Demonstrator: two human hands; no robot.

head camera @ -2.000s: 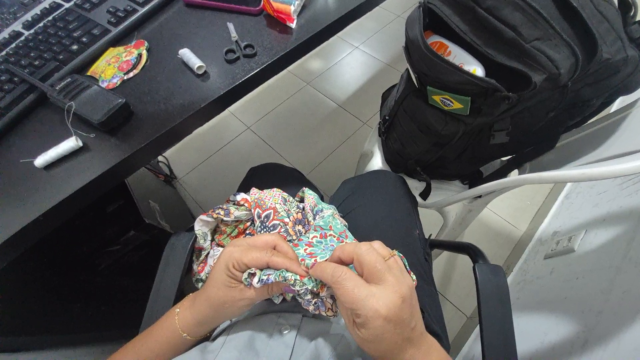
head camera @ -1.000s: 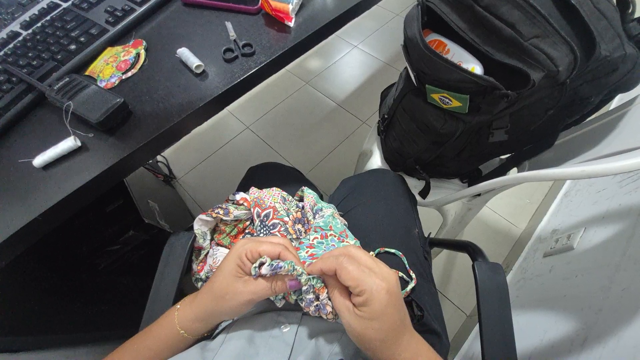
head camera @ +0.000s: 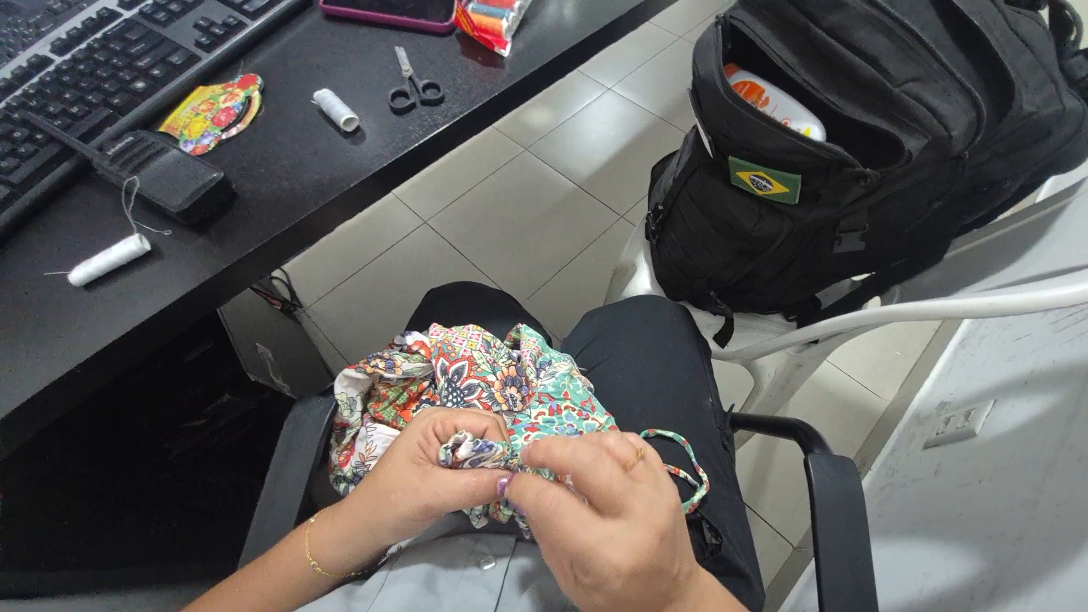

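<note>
A floral-patterned fabric garment (head camera: 476,374) lies bunched on my lap. My left hand (head camera: 442,467) grips a gathered edge of it between thumb and fingers. Close against it, my right hand (head camera: 603,501) pinches at the same edge, fingertips almost touching the left thumb; whether a needle is between them cannot be made out. A thin strap (head camera: 701,476) of the same print loops out to the right over my thigh. On the desk lie a spool of white thread (head camera: 109,259) with a loose strand, another white spool (head camera: 336,110) and small black-handled scissors (head camera: 414,89).
The black desk (head camera: 280,187) also holds a keyboard (head camera: 127,68), a two-way radio (head camera: 161,174), a colourful floral card or packet (head camera: 212,115), a pink-edged phone (head camera: 395,10) and a packet of coloured threads (head camera: 495,21). A black backpack (head camera: 850,127) rests on a white plastic chair (head camera: 952,310) at right.
The strap loop has come into view on the right since the first frame. My hands have shifted their grip slightly along the gathered fabric edge.
</note>
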